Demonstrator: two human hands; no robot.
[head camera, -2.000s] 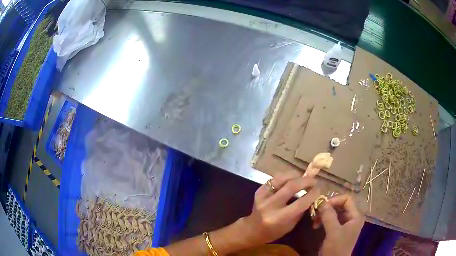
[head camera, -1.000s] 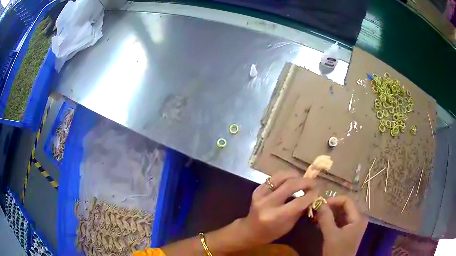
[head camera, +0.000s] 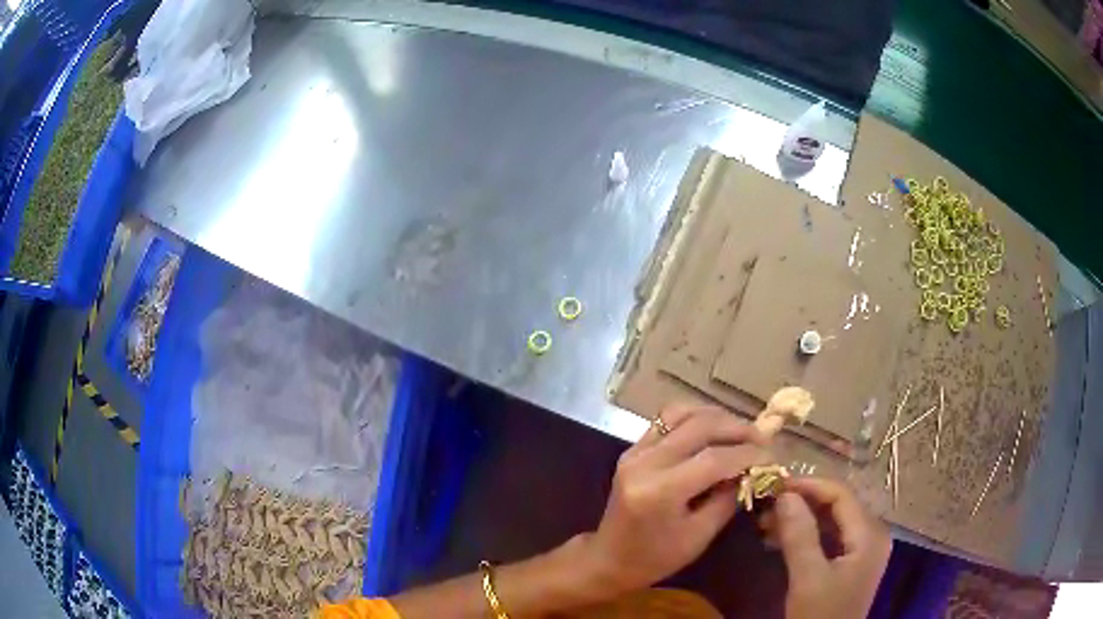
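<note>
My left hand (head camera: 671, 496) is closed around a flesh-coloured toy arm (head camera: 789, 408). The arm's rounded knob sticks out above my fingers and its spread fingers point down. A yellow-green ring (head camera: 764, 481) sits at the toy hand. My right hand (head camera: 825, 541) has thumb and finger pinched at the ring's right side; whether they grip the ring or only touch the toy hand is hard to tell. Both hands are in front of the near edge of the cardboard (head camera: 810, 314).
Rings (head camera: 956, 254) lie heaped on cardboard, with thin sticks (head camera: 916, 426) nearer. A white glue pot (head camera: 809, 343), glue bottle (head camera: 803, 139) and nozzle cap (head camera: 618, 168) stand around. Two loose rings (head camera: 554, 325) lie on metal. A blue bin (head camera: 169, 484) holds toy arms at lower left.
The toy arm has turned and dropped slightly in my left hand, and its fingers and ring show more openly. The white spot between my left fingers no longer shows.
</note>
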